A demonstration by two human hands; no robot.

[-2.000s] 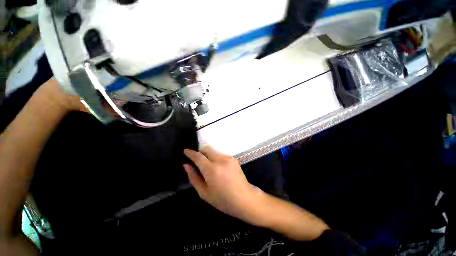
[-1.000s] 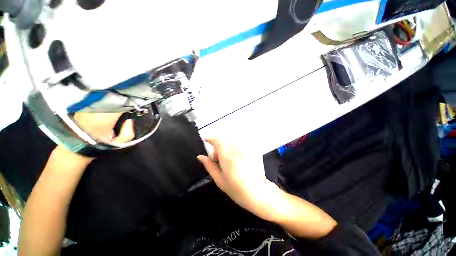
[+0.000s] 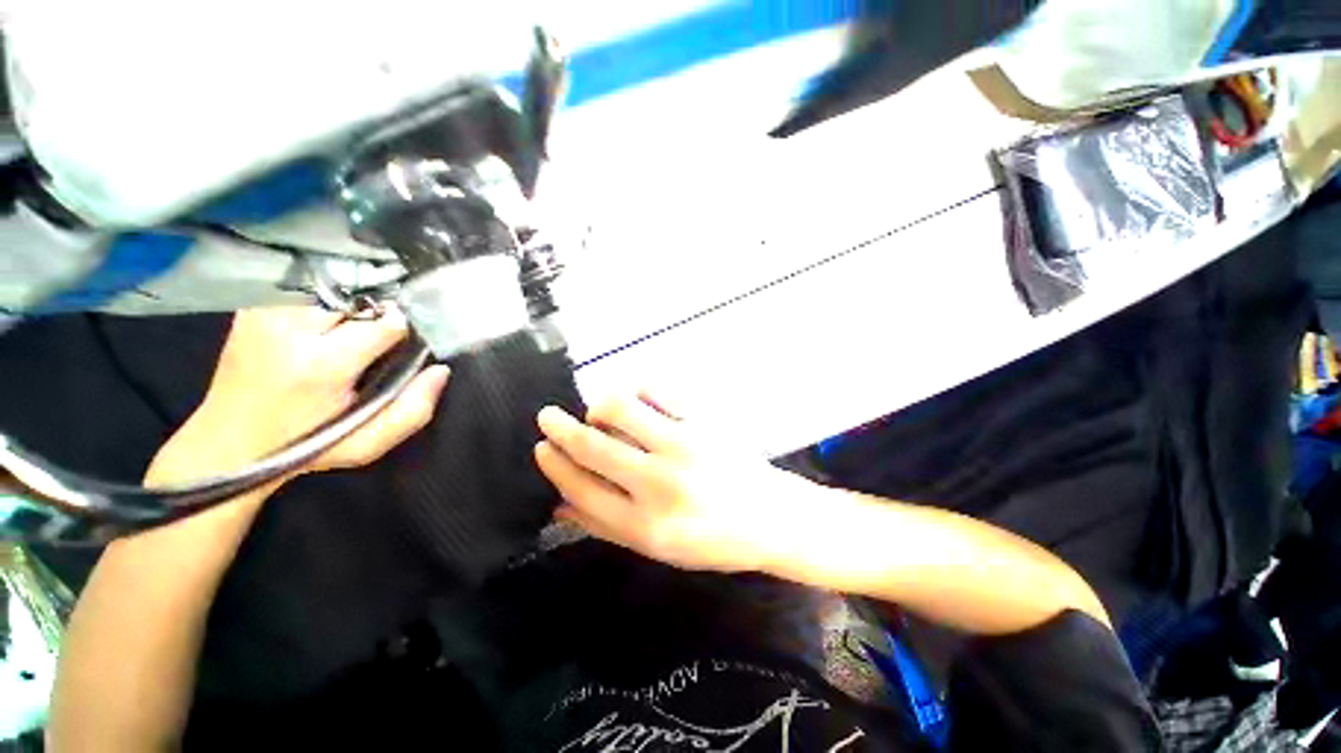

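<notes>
Black ribbed cloth lies under the needle area of the white sewing machine head, running down towards my lap. A pale blocky piece sits at the needle, just above the cloth. My left hand rests on the cloth left of the needle, fingers bent, partly behind a curved metal loop. My right hand is on the cloth's right edge, fingertips down on it. The needle tip and the left hand's fingertip contact are not clearly seen.
A dark thread-like line crosses the white table. A plastic-wrapped dark item lies at the right, with red-handled scissors beyond it. Black cloth hangs over the front edge.
The view has moved closer to the needle. My left hand, earlier mostly behind the machine head, now shows beside the needle. My right fingers have shifted onto the cloth edge.
</notes>
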